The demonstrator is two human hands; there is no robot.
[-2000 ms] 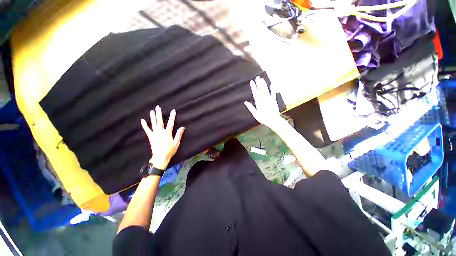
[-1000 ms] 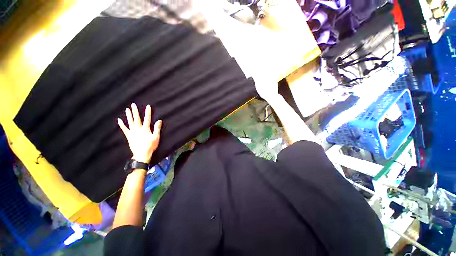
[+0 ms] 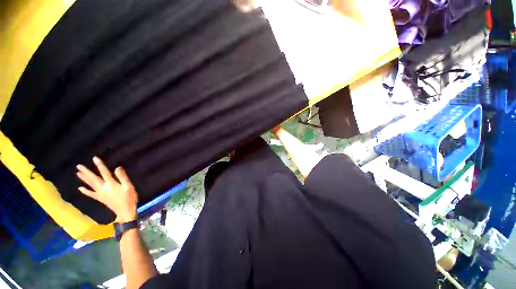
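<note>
A black garment panel (image 3: 170, 79) with long parallel folds lies spread over the yellow ironing table cover (image 3: 48, 197). My left hand (image 3: 110, 189) rests on the panel's near left part, fingers spread, with nothing held. My right forearm reaches to the table's near edge. Only a small part of my right hand (image 3: 276, 130) shows there, at the panel's near edge; its fingers are hidden, so I cannot tell whether it holds the cloth.
Part of a silver-grey outline, perhaps the iron (image 3: 312, 5), shows at the top edge. Purple satin pieces (image 3: 410, 21) and a grey and black stack (image 3: 447, 56) lie beyond the table's right end. A blue crate (image 3: 433, 148) and white metal bars stand at the right.
My left hand has slid left and nearer over the panel. My right hand has moved from the panel's right end down to the near table edge. The view has shifted.
</note>
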